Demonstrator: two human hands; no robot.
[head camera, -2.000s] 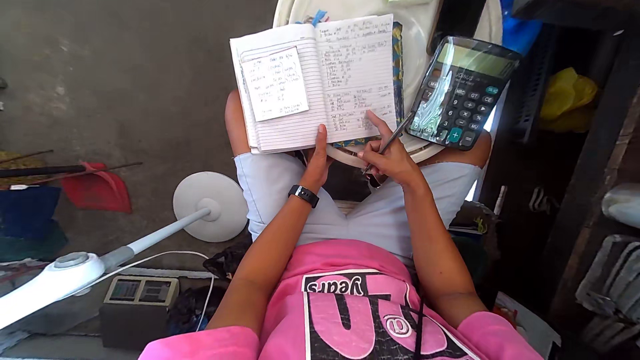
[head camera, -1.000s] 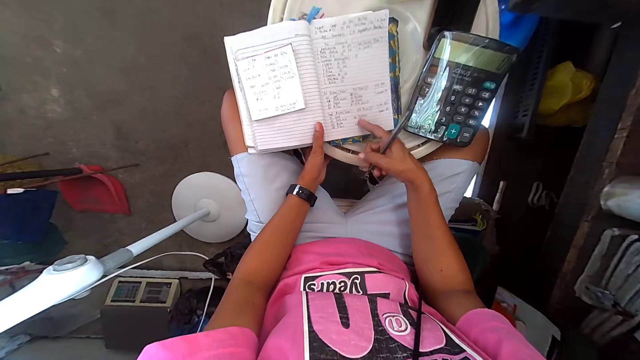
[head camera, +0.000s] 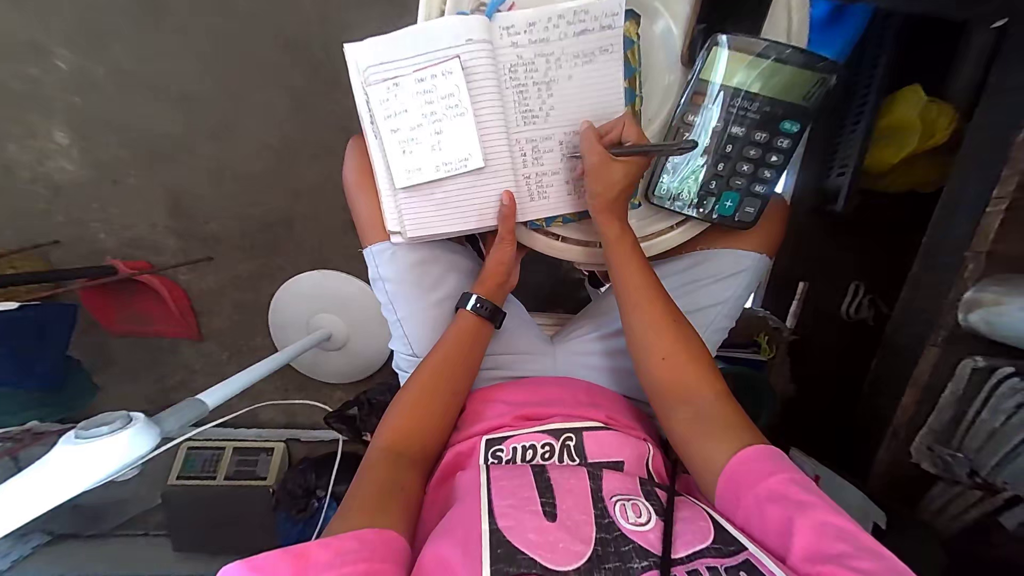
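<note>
An open lined notebook (head camera: 448, 210) with handwriting lies over a round white plastic stool (head camera: 668, 228) between my knees. A small written paper slip (head camera: 432, 120) rests on its left page. My left hand (head camera: 504, 248) grips the notebook's lower edge near the middle, thumb on the page and the fingers hidden beneath. In my right hand (head camera: 612, 168) is a dark pen (head camera: 660, 149), its tip at the writing on the right page. A black desk calculator (head camera: 740, 132) in clear plastic sits right of that hand, on the stool's right side.
On the left are a red dustpan (head camera: 140, 300), a white stand with a round base (head camera: 328, 360) and a boxy device with a panel (head camera: 224, 488). A white cable (head camera: 340, 464) runs past my left arm. Yellow plastic (head camera: 908, 136) and dark shelving stand at the right.
My right hand has moved up the right page. The pen, pointing down toward my lap earlier, now lies nearly level with its tip on the page. My left hand holds its place.
</note>
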